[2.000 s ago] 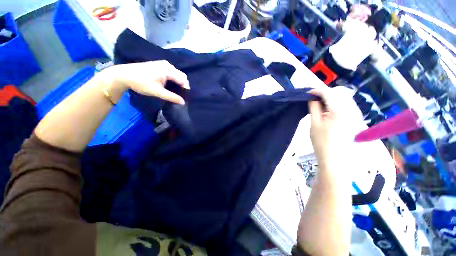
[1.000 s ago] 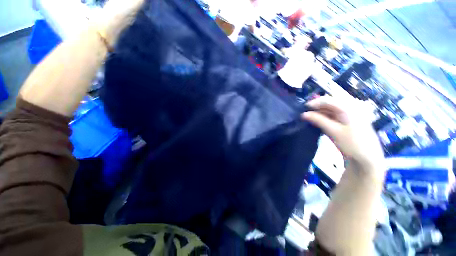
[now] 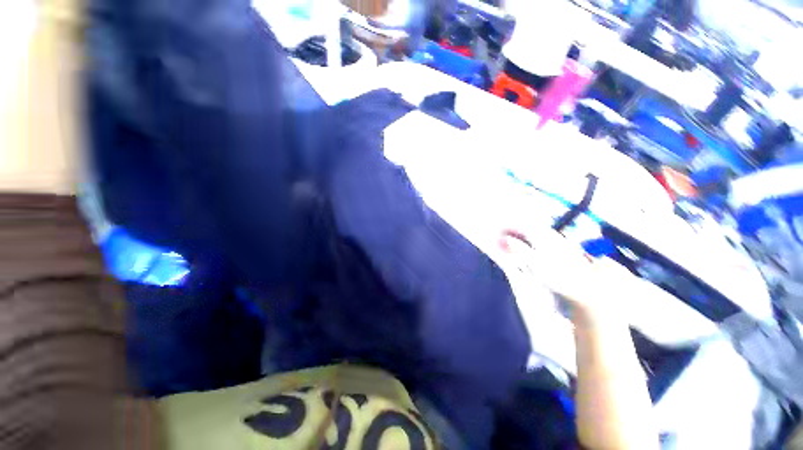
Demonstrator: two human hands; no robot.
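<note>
A large navy garment (image 3: 387, 220) hangs blurred from the top left down over the wearer's lap. Its right part lies against the white sewing machine and table surface (image 3: 475, 176). A small dark cloth end (image 3: 445, 109) lies on the white surface. My left forearm and brown sleeve are at the far left edge; my left hand is cut off by the picture's edge. My right hand (image 3: 537, 259) is over the white machine area, right of the garment and apart from it. It is blurred and washed out, so its fingers are unclear.
A black strap-like band (image 3: 577, 206) crosses the white machine. A pink thread cone (image 3: 563, 92) stands behind it. A bright blue crate or plastic (image 3: 145, 259) shows at left under the garment. Grey cloth (image 3: 757, 352) lies at far right. Other workstations fill the back.
The garment's left part has swung up and left with my left arm, whose hand has left the picture. My right hand has let go of the cloth edge and is lower. The view has shifted.
</note>
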